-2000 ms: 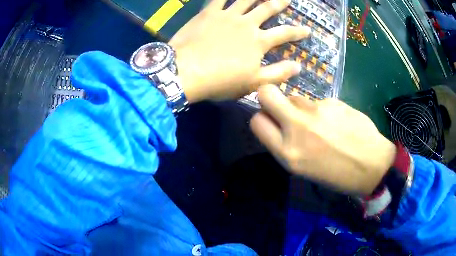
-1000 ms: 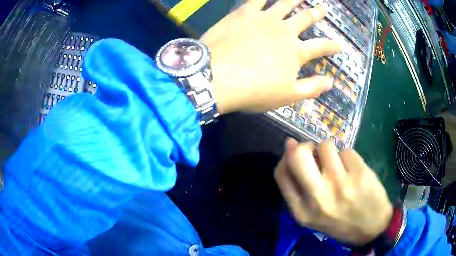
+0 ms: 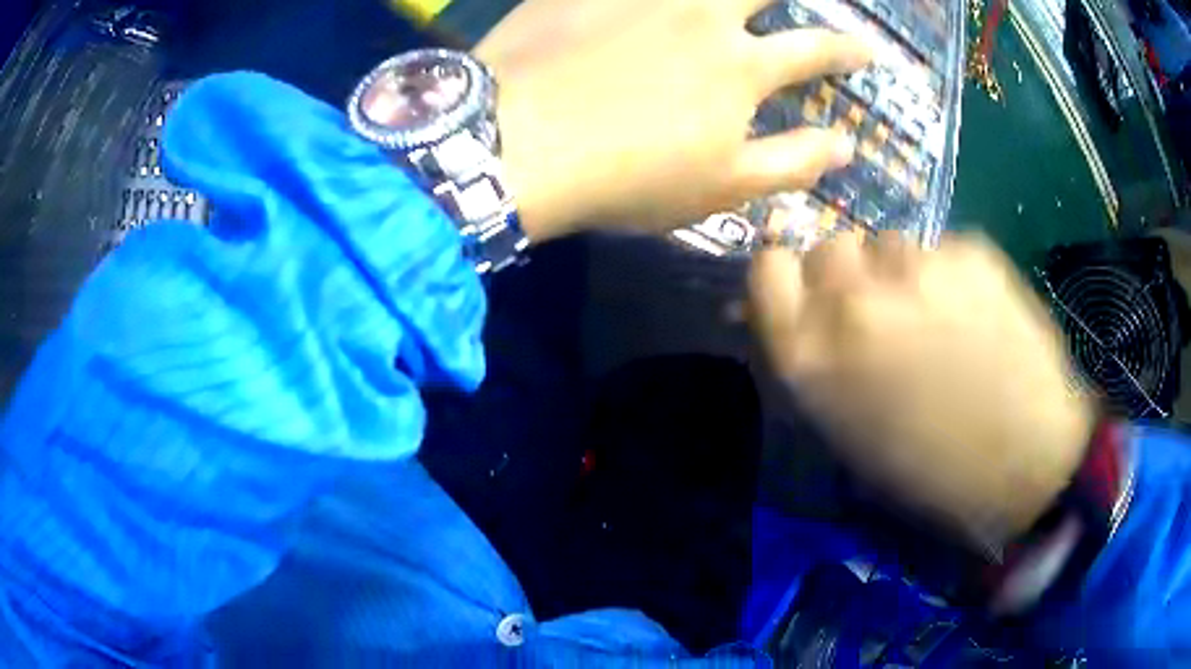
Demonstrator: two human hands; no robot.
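Observation:
A clear blister tray (image 3: 901, 124) with rows of small orange-and-dark flex parts lies at the top right of centre. My left hand (image 3: 640, 118), with a watch at the wrist, lies flat over the tray's left part with fingers spread. Some fingertips are cut off by the top edge. My right hand (image 3: 914, 366) is at the tray's near edge, blurred, with its fingers bent. Its fingertips overlap the tray's near rows. Whether it holds something small cannot be seen.
A black cooling fan (image 3: 1114, 327) stands at the right on the green bench (image 3: 1032, 170). Gold-orange scraps (image 3: 982, 65) and long pale strips (image 3: 1078, 118) lie beyond the tray. At the left are a grey slotted tray (image 3: 157, 207) and shiny clear trays (image 3: 59, 196).
Compared with one second ago, my right hand is higher in view and closer over the tray's near edge. My left hand, the tray and the fan also appear higher, as the view has shifted.

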